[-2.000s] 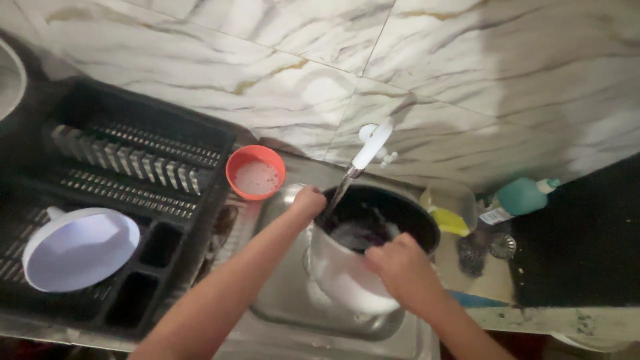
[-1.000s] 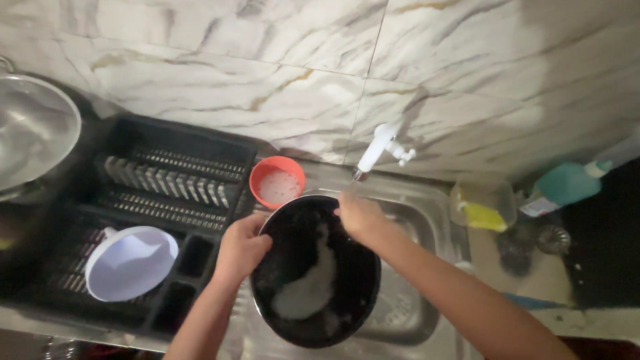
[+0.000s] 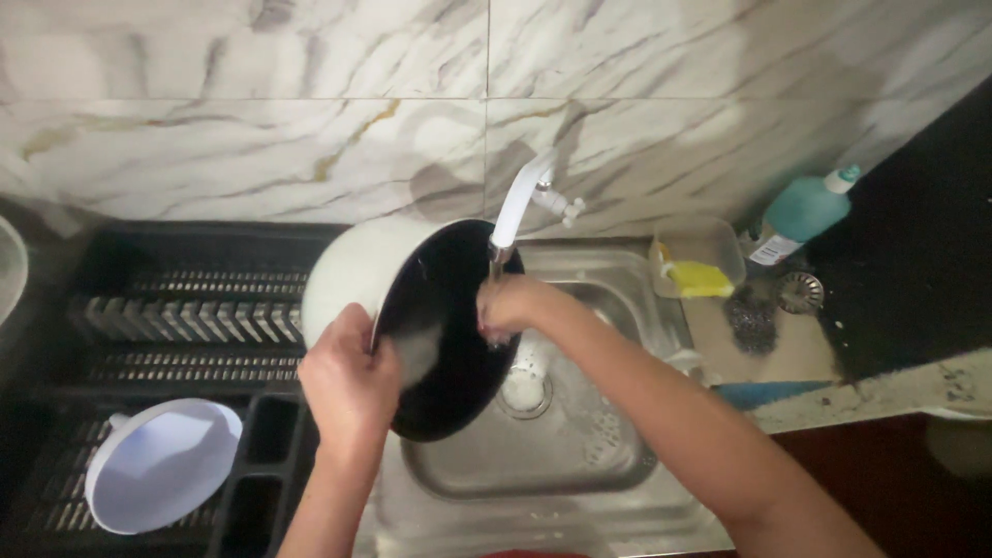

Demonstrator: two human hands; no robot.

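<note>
A deep pot (image 3: 457, 333), white outside and black inside, is tilted on its side over the left part of the steel sink (image 3: 535, 477). My left hand (image 3: 353, 372) grips its near-left rim, thumb and fingers on either side of the wall. Under the white faucet (image 3: 515, 205), my right hand (image 3: 508, 306) is at the pot's right rim, wet, its fingers partly curled and blurred; whether it holds the rim cannot be told. Water runs from the spout onto that hand. Suds lie around the drain (image 3: 525, 387).
A black dish rack (image 3: 194, 240) with a white bowl (image 3: 167, 465) stands left. Right of the sink are a clear tub (image 3: 697, 232) with a yellow sponge (image 3: 697, 279), a dark scouring pad (image 3: 750, 322), a drain strainer (image 3: 800, 293) and a teal bottle (image 3: 806, 209).
The pot, upright under the faucet two seconds ago, was tilted toward me and now lies turned to the right. My left hand has moved from its far rim to its left side. The orange cup is no longer visible.
</note>
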